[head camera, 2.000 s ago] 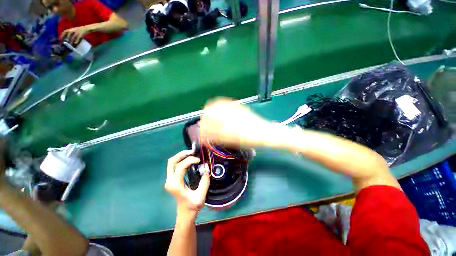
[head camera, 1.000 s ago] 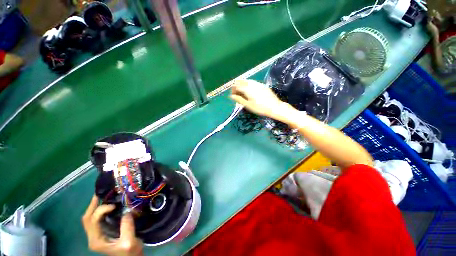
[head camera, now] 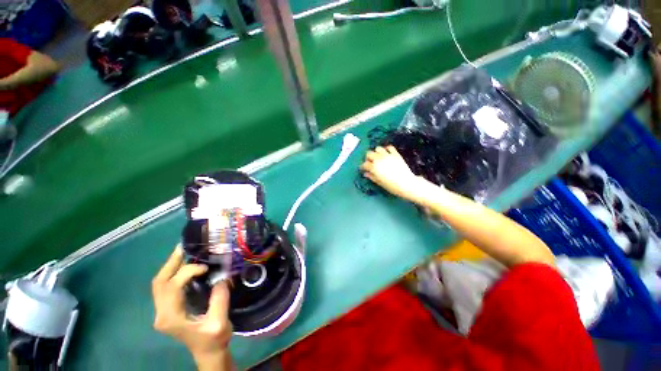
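Observation:
The open camera housing (head camera: 279, 308), black inside with a white rim, lies on the green bench. Its black head (head camera: 225, 196) is hinged out at the top, with a pale circuit board and thin coloured wires. My left hand (head camera: 192, 304) grips the housing's left side, thumb inside near the wires. A white pigtail cable (head camera: 319, 180) runs from the housing up the bench. My right hand (head camera: 389, 170) is at the left edge of the tangled black strands (head camera: 427, 156), fingers bent; whether it pinches a strand cannot be told.
A shiny plastic bag (head camera: 518, 156) lies by the strands, with a round fan (head camera: 554, 90) beyond. A white camera unit (head camera: 40, 311) stands at left. A metal post (head camera: 290, 72) rises at the green conveyor (head camera: 181, 116). A blue crate (head camera: 572, 239) is at right. Another person's arm shows upper left.
My right hand has gone from over the housing to the black strands, lately down from the cable's end. My left hand stays on the housing. The head camera's view has shifted.

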